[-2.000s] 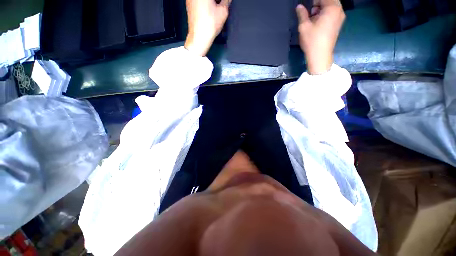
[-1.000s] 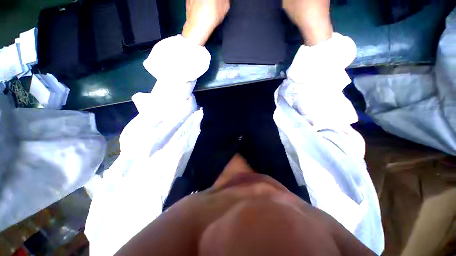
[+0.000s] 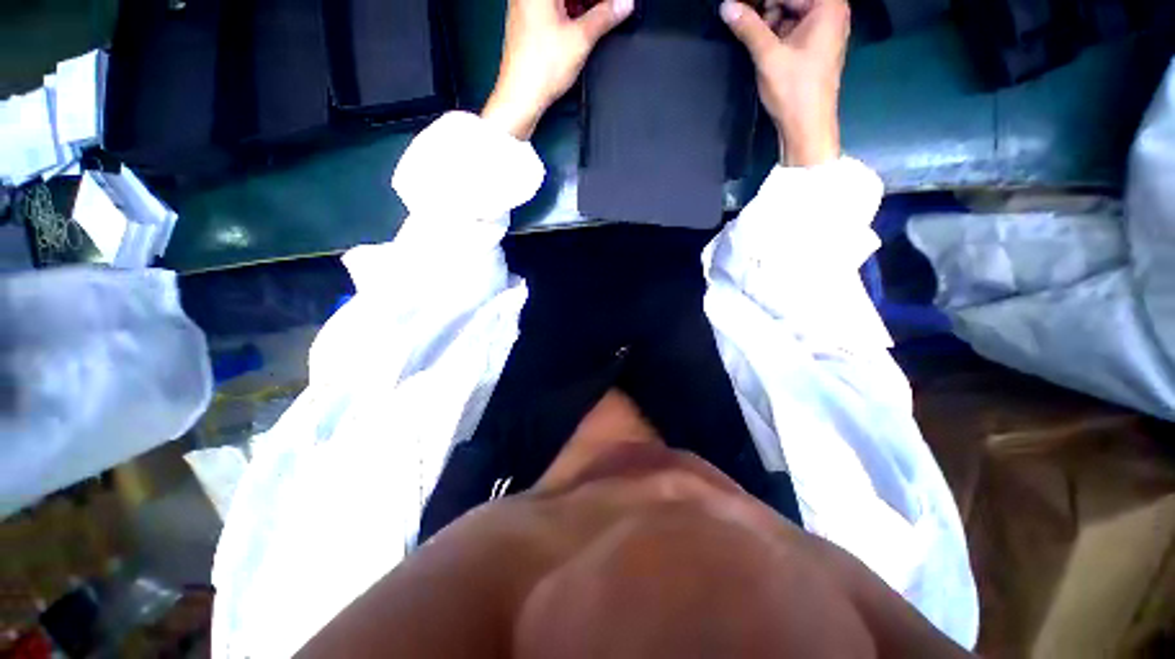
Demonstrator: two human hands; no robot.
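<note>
A flat matte black blank (image 3: 655, 135) lies in front of me on the dark-green bench, its near end reaching over the bench's front edge. Its far part is cut off by the top of the picture. My left hand (image 3: 552, 45) grips its left side near the top edge, thumb pointing inward. My right hand (image 3: 795, 49) grips its right side, thumb on the black piece and fingers curled. The fingertips of both hands are partly cut off or hidden.
Black part-formed pieces (image 3: 277, 71) lie side by side at the left. White cards (image 3: 119, 216) and small metal rings (image 3: 49, 219) are at far left. Dark pieces (image 3: 1024, 39) lie at the upper right. Pale smocks of neighbours (image 3: 97, 373) show at both sides. Brown carton (image 3: 1108, 566) is at lower right.
The blank has come nearer to me and now reaches over the bench edge. Both hands show more fully, with thumbs turned inward. The left neighbour's sleeve has drawn back to the left.
</note>
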